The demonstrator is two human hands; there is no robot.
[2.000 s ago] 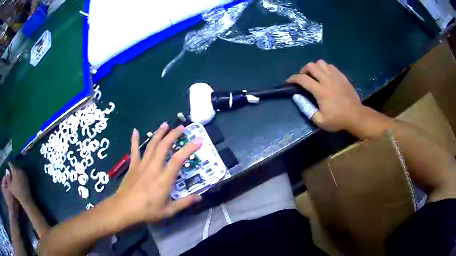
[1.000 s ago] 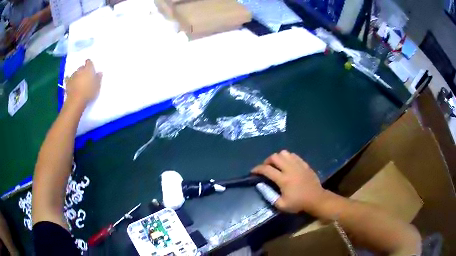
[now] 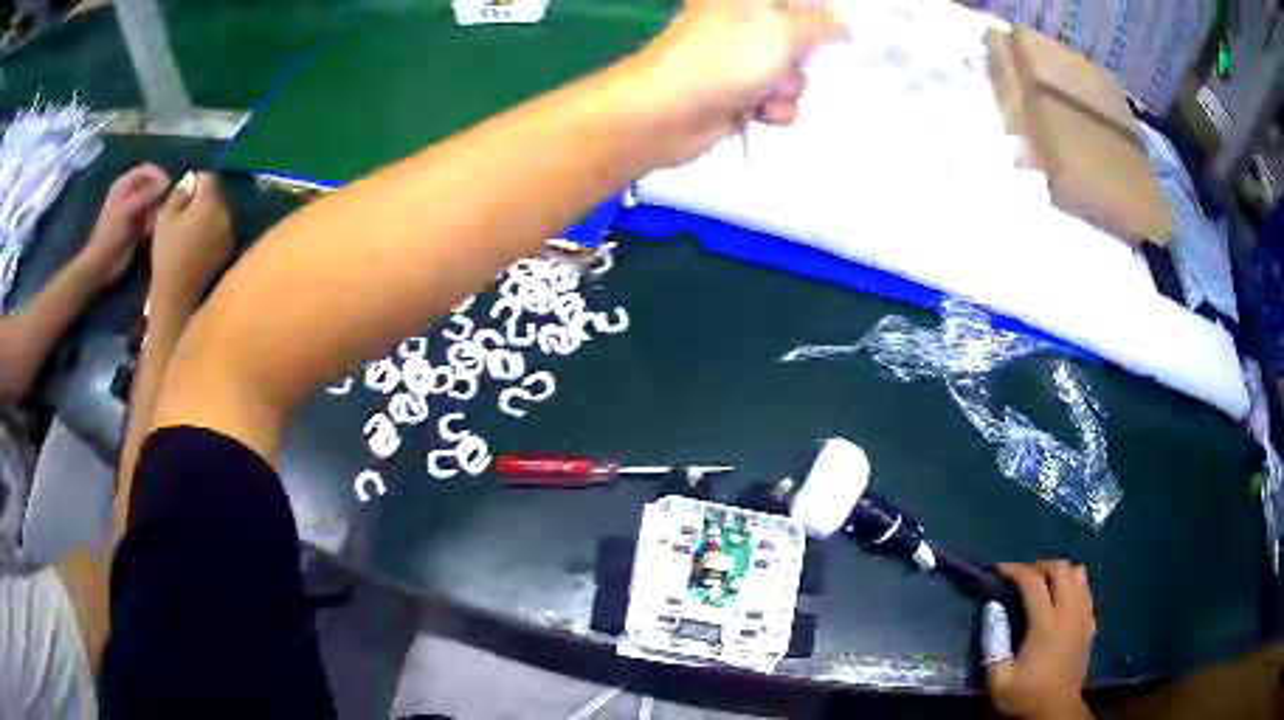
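Note:
The white square housing [image 3: 715, 584] lies open side up on black support pads [image 3: 613, 580] at the table's front edge. A small green circuit board [image 3: 721, 560] shows inside it. The mallet [image 3: 834, 485] lies just right of the housing, white head toward it. My right hand [image 3: 1042, 633], with grey tape on one finger, is closed on the end of the black handle. My left hand [image 3: 739, 78] is stretched far forward at the white foam sheet. Its fingers are blurred and washed out by glare, so I cannot tell whether it holds anything.
Loose white U-shaped clips [image 3: 486, 359] and a red-handled screwdriver [image 3: 546, 470] lie left of the housing. Crumpled clear film [image 3: 1049, 450] lies at right before the blue-edged foam sheet [image 3: 1141, 317]. A brown cardboard piece [image 3: 1084, 134] lies on the foam. Another person's hands [image 3: 190, 225] are at left.
My left hand has left the housing and reached forward over the foam sheet. My right hand stays at the mallet handle. The view has swung left, bringing the clips and the other person's hands back into view.

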